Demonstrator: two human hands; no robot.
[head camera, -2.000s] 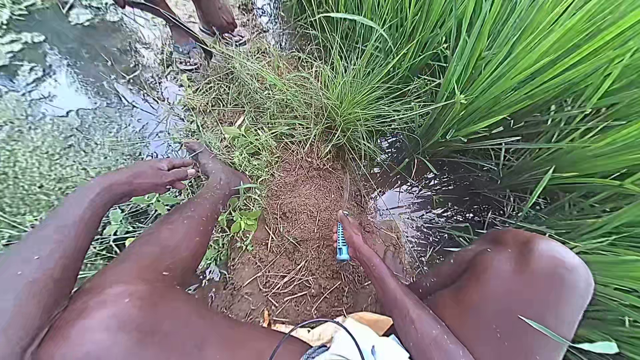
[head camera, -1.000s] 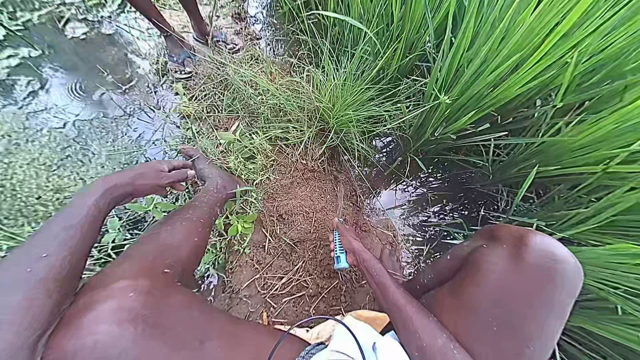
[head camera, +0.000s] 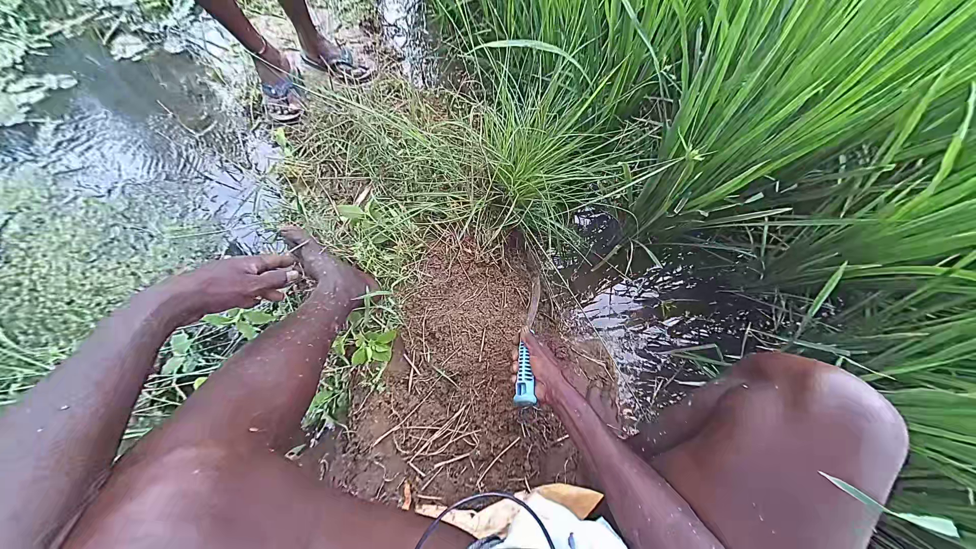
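Note:
My right hand (head camera: 540, 370) grips the light blue plastic handle of a sickle (head camera: 524, 377). Its thin, dull blade points away from me along the right side of a patch of bare brown soil (head camera: 465, 328) strewn with dry stalks; the blade's far end is hard to make out near the grass. A tuft of green grass (head camera: 534, 160) grows just beyond the soil. My left hand (head camera: 248, 282) is held over my left shin near the foot, fingers slightly bent and apart, with nothing in it.
Water with green floating growth (head camera: 99, 252) lies to the left. Tall green rice-like plants (head camera: 762, 137) and dark water (head camera: 656, 305) are on the right. Another person's feet in sandals (head camera: 284, 99) stand at the top left. Pale cloth (head camera: 549, 518) and a black cable lie at my lap.
The other person's feet, moving about two seconds ago, now stand side by side at the bank's far end. My right hand still holds the sickle at nearly the same place.

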